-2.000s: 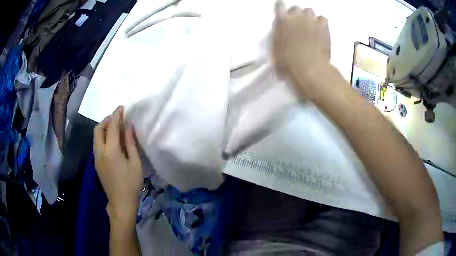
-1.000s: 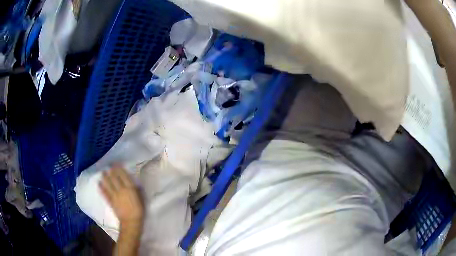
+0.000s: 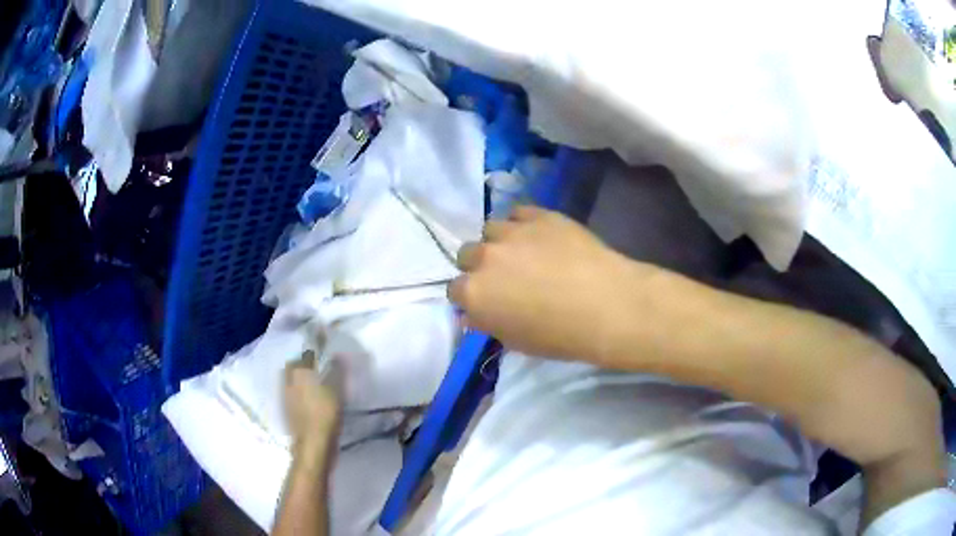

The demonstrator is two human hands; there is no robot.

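Note:
White fabric panels lie heaped and creased in a blue plastic basket beside the lap. My right hand reaches over the basket's near rim, its fingers closed on the edge of a white panel. My left hand is slightly blurred and lies on the white pieces lower in the basket; its fingertips are unclear, so I cannot tell whether it grips cloth. Another large white fabric piece hangs over the front edge of the white table.
The white machine table with its printed ruler is at the right. Part of the machine bed shows at the upper right. Another blue basket stands at the lower left. Cloth hangs at the upper left. Blue scraps lie in the near basket.
My right hand has come from the table to the basket and holds a panel edge there. My left hand has moved right across the white pieces. The view has turned from table to basket.

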